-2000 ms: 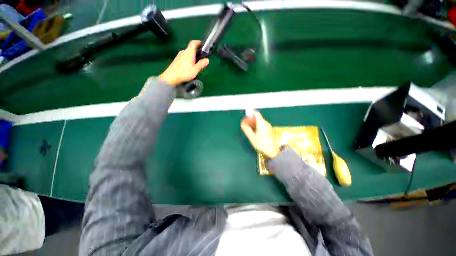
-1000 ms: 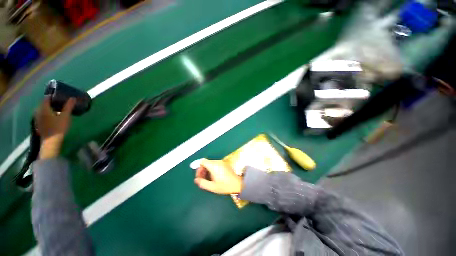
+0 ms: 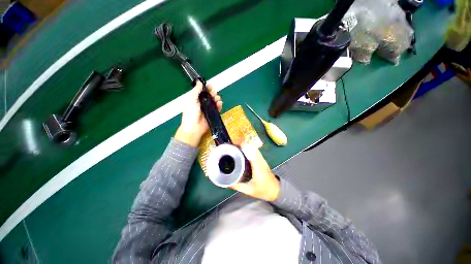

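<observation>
A black hair dryer body (image 3: 216, 124) with a pale grey ring and dark hole facing up is held over the yellow-brown work pad (image 3: 239, 124). My left hand (image 3: 193, 114) is closed around its handle near the cord end. My right hand (image 3: 260, 178) grips the round head from the right side. The bundled power cord (image 3: 166, 41) stretches away from the handle end over the belt. A yellow-handled awl or small screwdriver (image 3: 275, 133) lies right of the pad. The thick black electric screwdriver (image 3: 310, 64) hangs at the upper right, close to the camera.
The grey-white screw feeder (image 3: 326, 95) stands behind the screwdriver. Clear bags of small parts (image 3: 385, 38) lie beyond it. Another black unit (image 3: 77, 103) with its cord lies on the darker green conveyor at left. A cardboard box (image 3: 387, 109) is at the right, past the bench edge.
My left hand has come back from the far left belt to in front of me. Both hands now hold a unit over the pad. The view has shifted, and the screwdriver looks larger.
</observation>
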